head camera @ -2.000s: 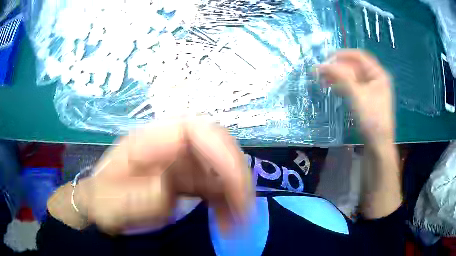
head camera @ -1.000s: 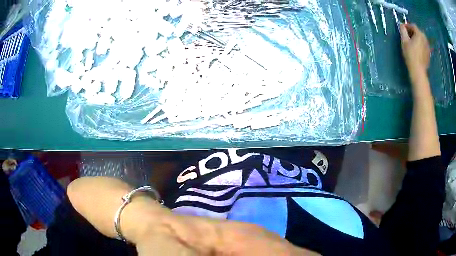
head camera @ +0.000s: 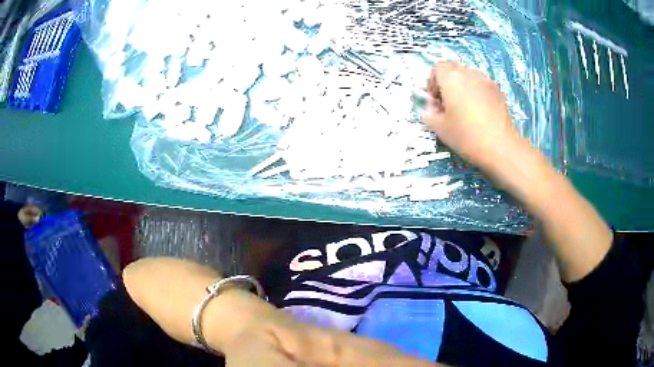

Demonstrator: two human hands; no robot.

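My right hand [head camera: 462, 107] is over the right part of the loose parts, fingers curled and pointing left. A small pale blur shows at its fingertips; I cannot tell if it is held. My left hand [head camera: 308, 348] is low in front of my body, blurred and cut off by the bottom edge, its fingertips out of view. White heads [head camera: 215, 107] heap at left, slim white sleeves [head camera: 344, 143] at centre and dark metal shafts [head camera: 423, 25] at the top, all on a clear plastic bag [head camera: 179, 168]. Several assembled white pieces [head camera: 596, 61] stand in a row at right.
A clear tray [head camera: 609, 136] lies under the row at right. A blue tray [head camera: 44, 64] with white pieces is at far left on the green bench [head camera: 72, 154]. A blue basket [head camera: 68, 261] is below the bench edge at lower left.
My right hand went out to the row at right, then came back left over the loose parts. The row has one more piece than at first. My left hand has dropped to the bottom edge.
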